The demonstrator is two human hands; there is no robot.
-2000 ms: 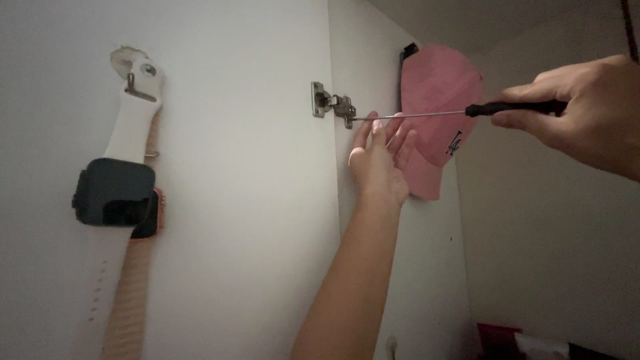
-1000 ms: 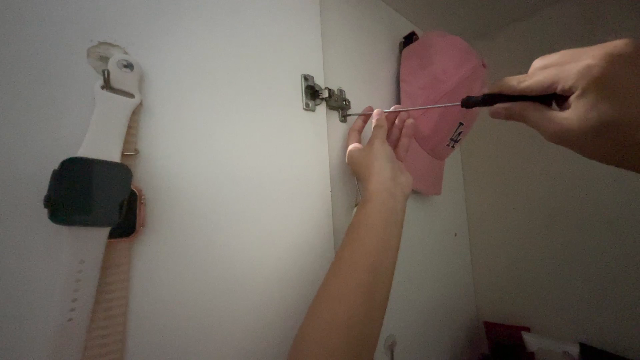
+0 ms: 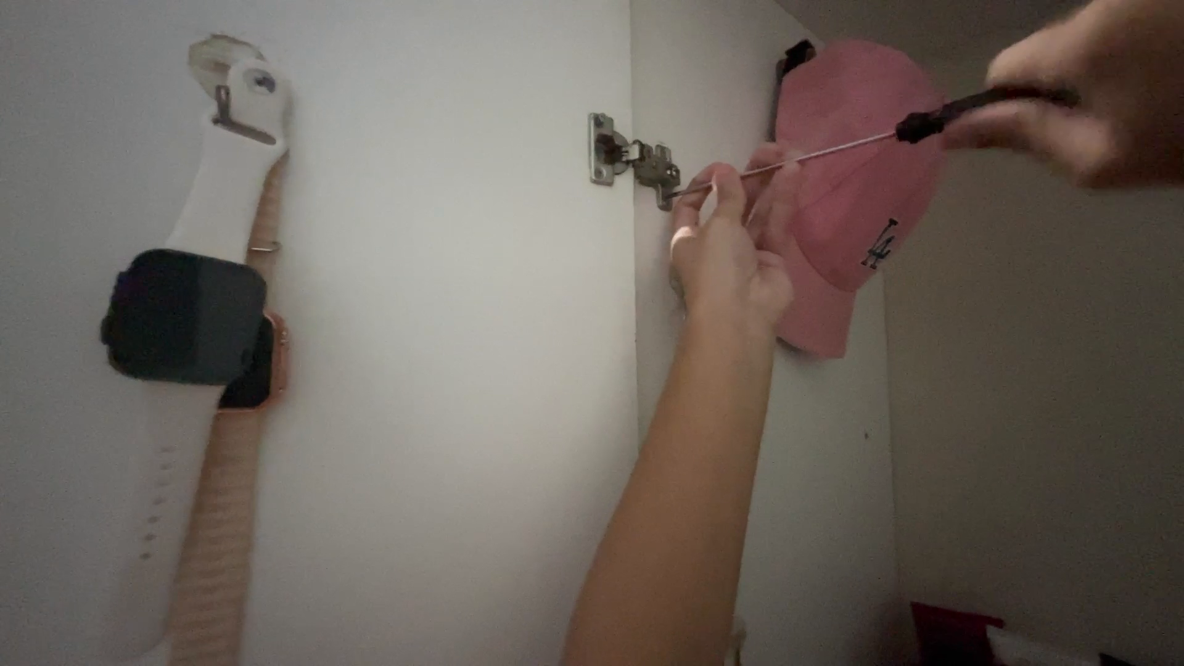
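A metal cabinet hinge (image 3: 634, 162) joins the white door panel (image 3: 462, 370) to the white side panel. My right hand (image 3: 1091, 102), slightly blurred at the upper right, is closed on the black handle of a long thin screwdriver (image 3: 842, 148). The shaft slants down to the left, and its tip is at the lower right end of the hinge. Just below and right of the hinge, my left hand (image 3: 735, 231) steadies the shaft near the tip between thumb and fingers. Whether the tip sits in a screw cannot be told.
Two smartwatches hang from a hook on the door panel at left: one with a white band (image 3: 185, 314), one behind it with a beige band (image 3: 217, 518). A pink cap (image 3: 851, 166) hangs on the side panel behind my hands. Red fabric (image 3: 953, 634) lies low at the right.
My right hand has risen with the screwdriver handle, so the shaft slants more steeply than before. My left hand stays at the shaft near the hinge.
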